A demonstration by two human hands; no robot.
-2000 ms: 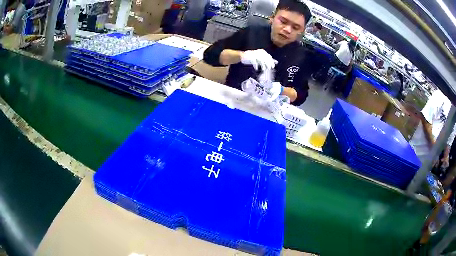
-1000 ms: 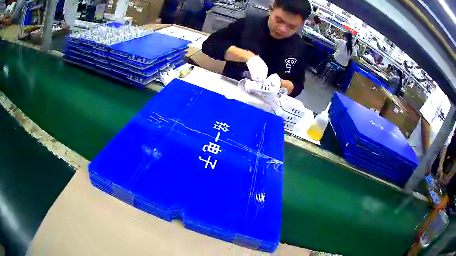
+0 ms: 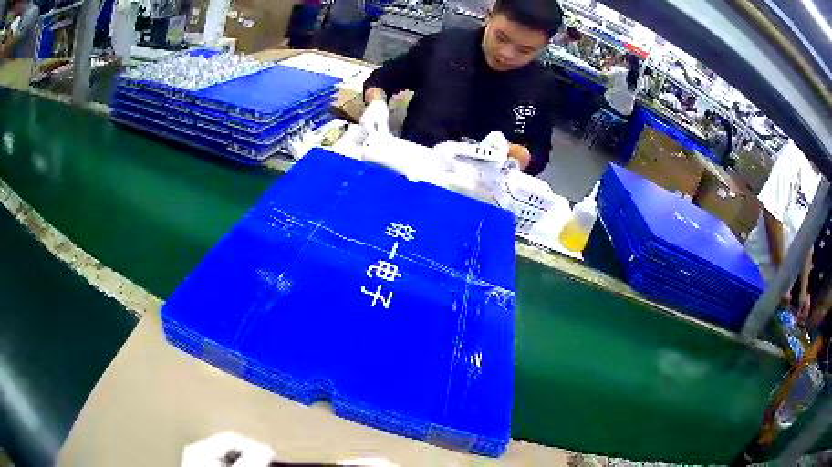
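A stack of bright blue corrugated plastic sheets [image 3: 347, 292] with white Chinese characters lies nearest in front of me. It rests over the green belt and the tan board [image 3: 137, 401]. At the bottom edge a white shape [image 3: 228, 451] with a dark spot is cut off by the frame. A thin dark strip and a low sliver of white show just to its right. These may be parts of my gloved hands or of a work piece; I cannot tell which. No hand of mine shows clearly.
A green belt [image 3: 620, 356] runs across. Beyond it a person in black with white gloves works beside white housings [image 3: 534, 208] and a bottle with yellow contents [image 3: 577, 226]. Blue sheet stacks stand at the right [image 3: 680, 242] and at the back left [image 3: 265, 96], the latter carrying small parts.
The white shape and dark strip have appeared at the bottom edge. The other person's one glove has moved away from the housing towards the left. The view has shifted slightly.
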